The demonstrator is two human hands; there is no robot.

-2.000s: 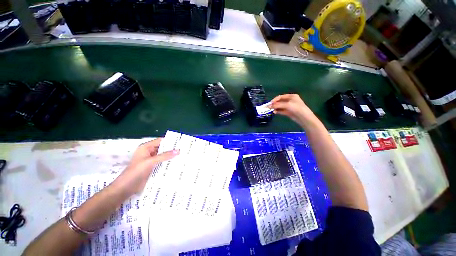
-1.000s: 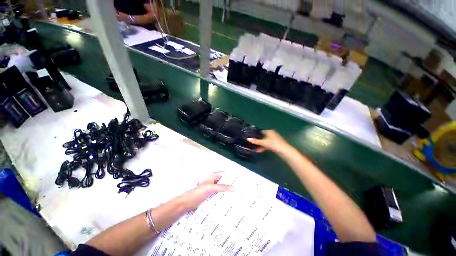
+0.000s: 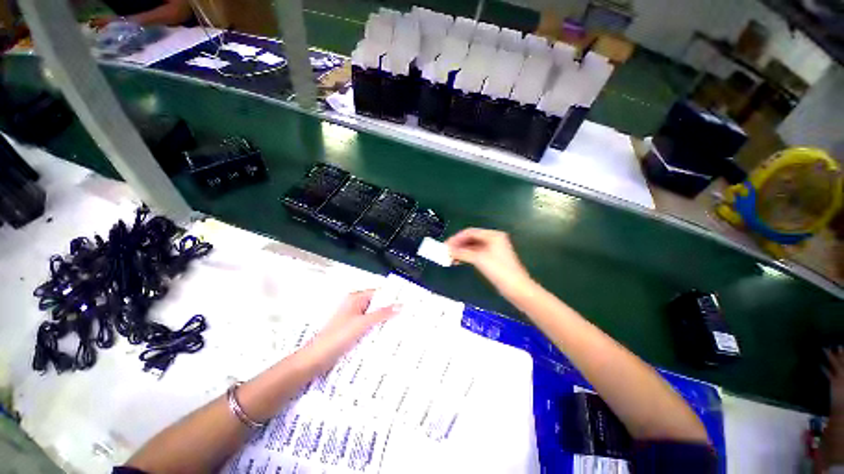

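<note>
My right hand (image 3: 483,255) pinches a small white label (image 3: 434,251) at the near edge of the rightmost box (image 3: 414,237) in a touching row of several black boxes (image 3: 353,205) on the green conveyor belt (image 3: 518,243). I cannot tell whether the label is stuck to it. My left hand (image 3: 359,317) holds the top edge of a printed white label sheet (image 3: 416,370) on the bench. A blue printed sheet (image 3: 555,381) lies under the sheets at right, with a black printed piece (image 3: 600,424) on it partly behind my right forearm.
Tangled black cables (image 3: 116,287) lie at left. A pale post (image 3: 111,120) stands between bench and belt. A labelled box (image 3: 705,328) sits right on the belt. Open boxes with white flaps (image 3: 472,88), larger black boxes (image 3: 692,148) and a yellow fan (image 3: 787,199) stand beyond. Other people's arms show top left and far right.
My right hand has gone from touching the row's right end without a visible label to pinching a white label there. The view has shifted, and the right-hand labelled box shows more fully.
</note>
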